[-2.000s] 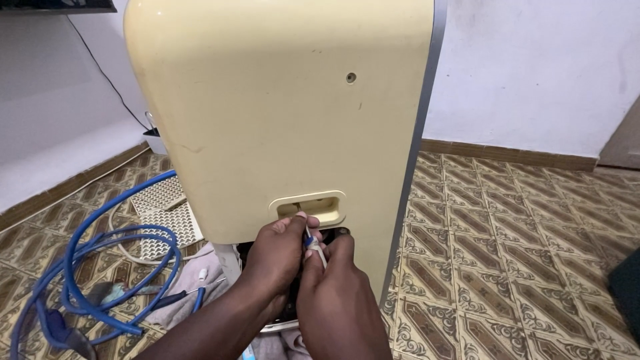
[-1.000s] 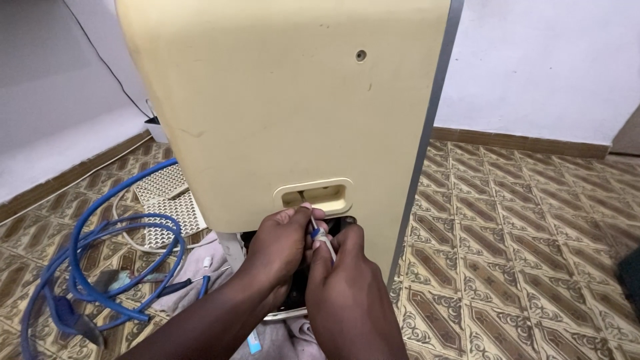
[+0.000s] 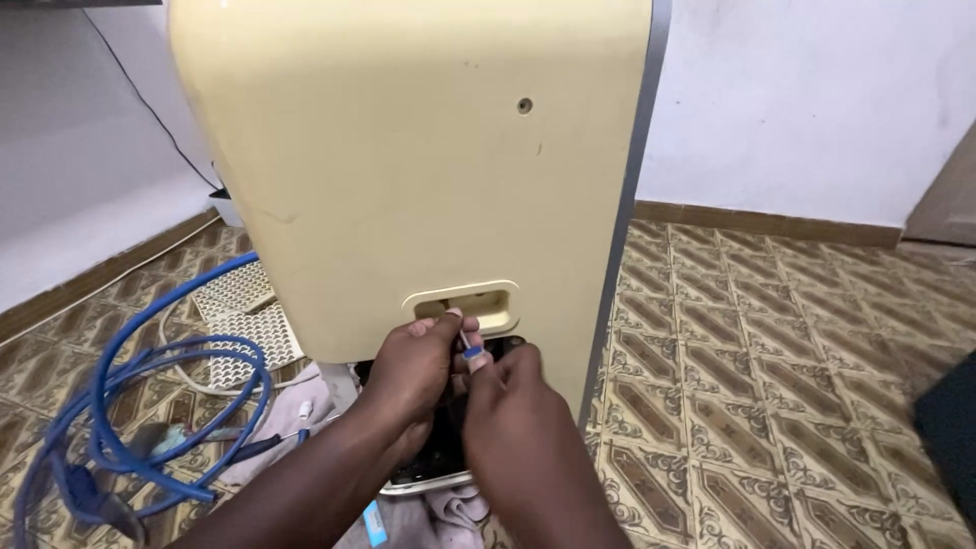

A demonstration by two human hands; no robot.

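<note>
A cream plastic appliance housing [image 3: 427, 175] stands upright in front of me, with a recessed handle [image 3: 499, 305] low on its side and a dark opening [image 3: 435, 450] below that. Just under the handle, my left hand [image 3: 419, 354] pinches a thin, light-coloured tube or wire. My right hand [image 3: 511, 404] grips a small fitting with a blue band [image 3: 473, 353] on the same piece, close to the left fingertips. The lower end of the piece is hidden by my right hand.
A coiled blue hose [image 3: 103, 396] lies on the patterned tile floor at left, by perforated cream panels [image 3: 255, 343]. A dark-handled screwdriver [image 3: 255, 447] rests on a greyish-pink cloth [image 3: 450, 518]. A dark object [image 3: 949, 435] stands at the right edge.
The blue-banded piece stays between my fingers. Its thin part is seen more plainly now between the left fingertips and the band. Otherwise the hands hold nearly the same place below the handle.
</note>
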